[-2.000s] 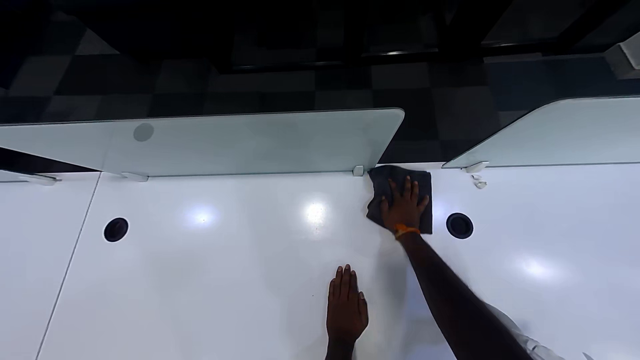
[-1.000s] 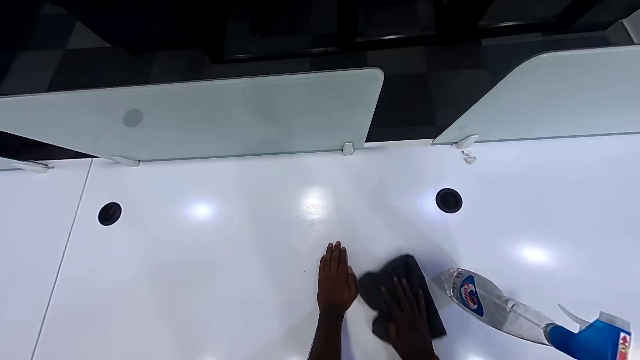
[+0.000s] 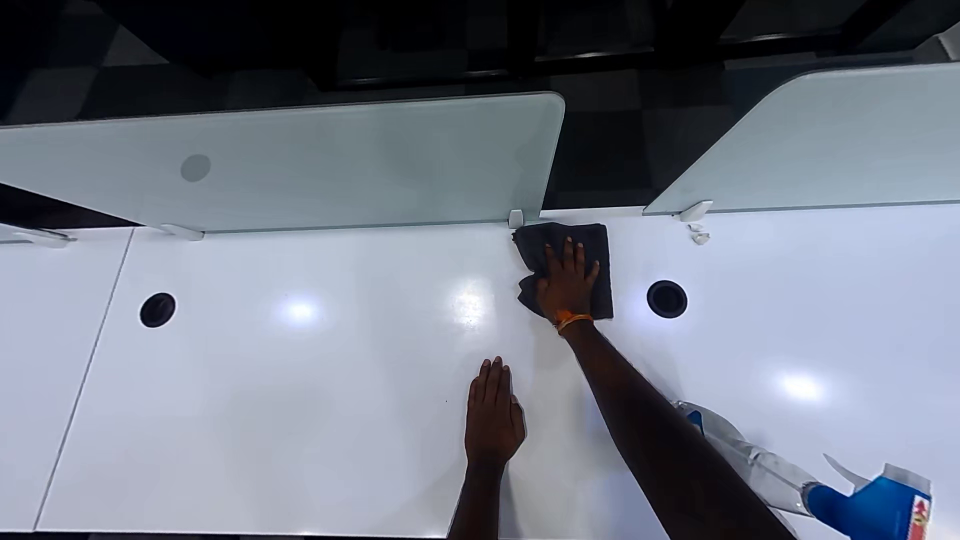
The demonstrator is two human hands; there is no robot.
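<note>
A dark grey cloth lies flat on the white desktop, close to its back edge and beside a small glass-panel clamp. My right hand presses down on the cloth with its fingers a little spread; an orange band circles that wrist. Nearer the front, my left hand rests palm down on the bare desktop, holding nothing, its fingers close together and the thumb alongside. A clear spray bottle with a blue trigger head lies on its side at the lower right, partly hidden by my right forearm.
Frosted glass panels stand along the desk's back edge on white clamps. Two round black cable grommets sit in the desktop. Small white bits lie by the right clamp. A seam crosses the desktop at left.
My right hand and the cloth have moved from near the front of the desk to its back edge since one second ago. My left hand stays flat on the desktop.
</note>
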